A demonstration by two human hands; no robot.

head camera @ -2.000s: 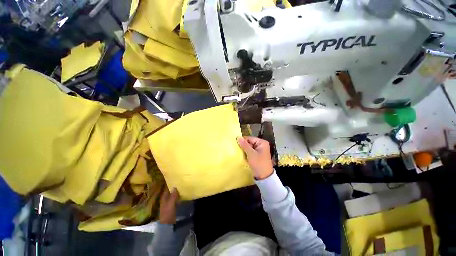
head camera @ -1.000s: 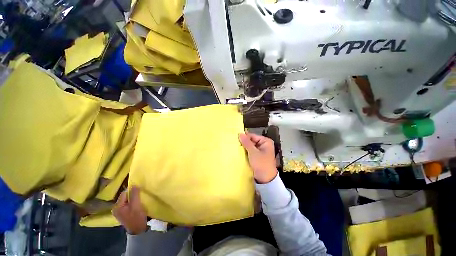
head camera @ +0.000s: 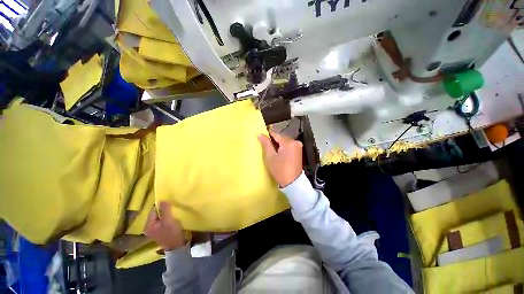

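A yellow panel (head camera: 215,166), roughly square, lies in front of me with its upper right corner at the needle area (head camera: 261,92) of the white sewing machine (head camera: 396,34). My right hand (head camera: 283,156) pinches the panel's right edge just below the needle area, thumb on top. My left hand (head camera: 166,228) holds the lower left corner, with fingers partly hidden by the panel. The pale cylinder arm (head camera: 339,102) runs to the right from the needle. The stitching point itself is too small to make out.
A draped pile of yellow pieces (head camera: 51,172) is close at left. A second yellow stack (head camera: 155,57) sits on a stand above it. A green cap (head camera: 464,84) and small scissors (head camera: 467,105) are at right on the machine. Yellow pieces with brown bands (head camera: 480,232) lie at lower right.
The view has shifted and tilted. The panel, partly beside the left pile two seconds ago, is now spread flatter, and my left hand has moved to its lower left corner. Both hands still hold it.
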